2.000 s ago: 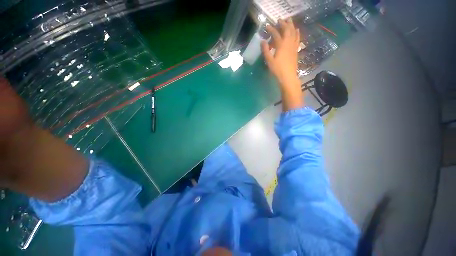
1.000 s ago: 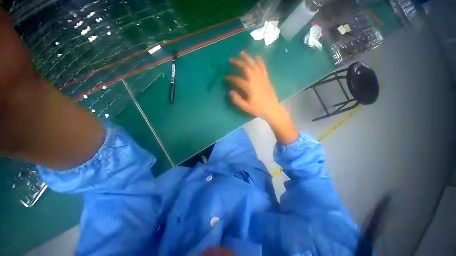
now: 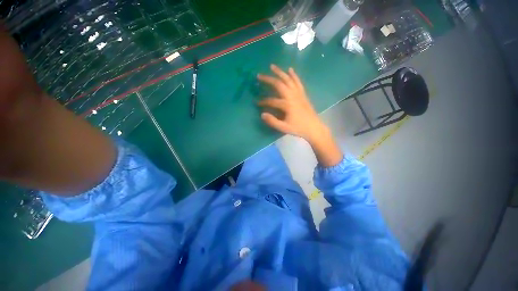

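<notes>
My right hand is open and empty, palm down with fingers spread, on or just above the green mat near its front edge. Faint wet-looking streaks show on the mat left of its fingertips. My left forearm fills the left side, large and blurred; the hand is cut off by the left edge. A whitish bottle stands beyond my right hand. A crumpled white wipe lies left of the bottle and a second crumpled wipe lies right of it.
A black marker pen lies on the mat. Clear plastic trays with small white bits lie at upper left. Another clear tray lies at the right end. Red lines cross the bench. A black stool stands on the grey floor.
My right hand has moved from the bottle down to the mat nearer me. The view has shifted, so the bottle and both wipes now show uncovered. My left forearm stays raised at the left.
</notes>
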